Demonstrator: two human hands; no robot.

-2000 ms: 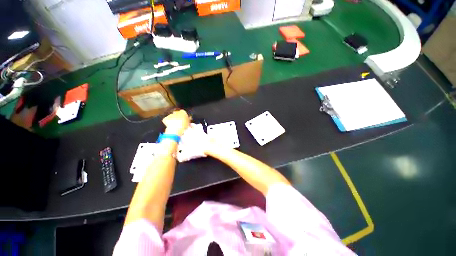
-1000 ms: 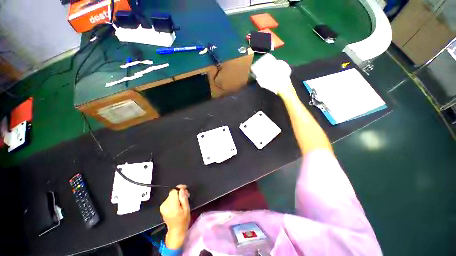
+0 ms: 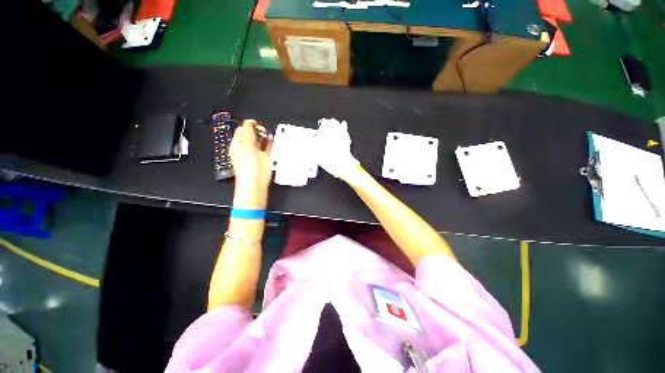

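A flat white unit with dark corner spots (image 3: 292,151) lies on the black bench in front of me. My left hand (image 3: 251,149), bare with a blue wrist band, is at its left edge, fingers closed on a small dark piece that looks like the black cable's end. My right hand (image 3: 334,148), in a white glove, is at the unit's right edge; glove and unit blend, so its grip is unclear. Two more white units lie to the right, one nearer (image 3: 410,158) and one farther (image 3: 488,168). A black remote control (image 3: 222,146) lies just left of my left hand.
A black folded device (image 3: 160,138) lies left of the remote. A clipboard with white paper (image 3: 628,182) lies at the far right. The green-topped wooden rear bench (image 3: 401,16) stands behind. A black device with a white edge (image 3: 143,33) is at the upper left.
My view has turned left. My right hand has come back from the rear right to the left-hand white unit. My left hand has moved from the bench's front edge to that unit's left side.
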